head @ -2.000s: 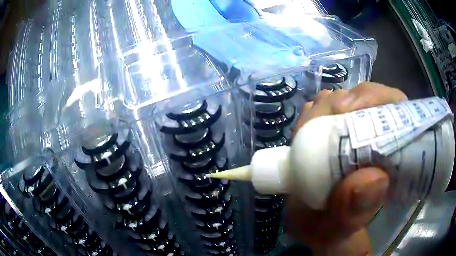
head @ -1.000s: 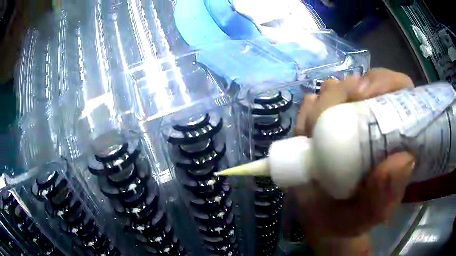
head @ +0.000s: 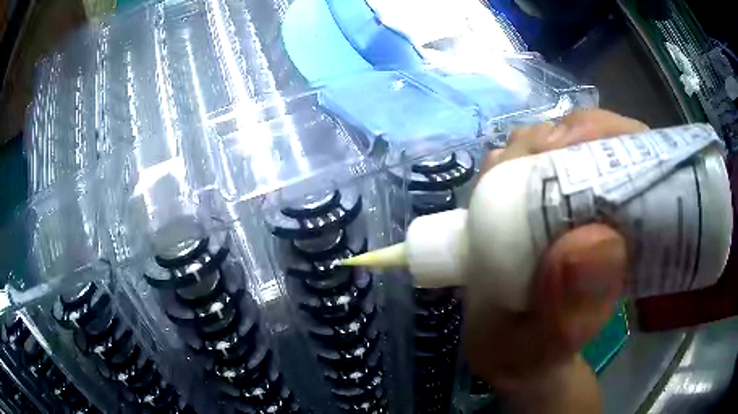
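My right hand (head: pixel 578 275) is shut on a white glue bottle (head: pixel 518 218) with a printed label whose edge is loose. The bottle lies nearly level, its pale-yellow nozzle (head: pixel 376 258) pointing left. The nozzle tip is at a round black part (head: pixel 328 267) near the top of a middle row; whether it touches I cannot tell. Several rows of these glossy black parts stand closely stacked in the channels of a clear plastic tray (head: pixel 267 283). Pale marks show on many parts. The hand hides part of the right rows. My left hand is not in view.
Clear ribbed plastic trays (head: pixel 162 89) lie beyond the black parts. A light-blue item (head: pixel 320 40) and a bright white patch (head: pixel 437 20) are at the far side. A dark red thing (head: pixel 688 311) is at the right, with a green-edged rack at the upper right.
Against a second ago, the nozzle tip has moved slightly up and left, to a part higher in the same row. The bottle has rolled or tilted slightly in my right hand.
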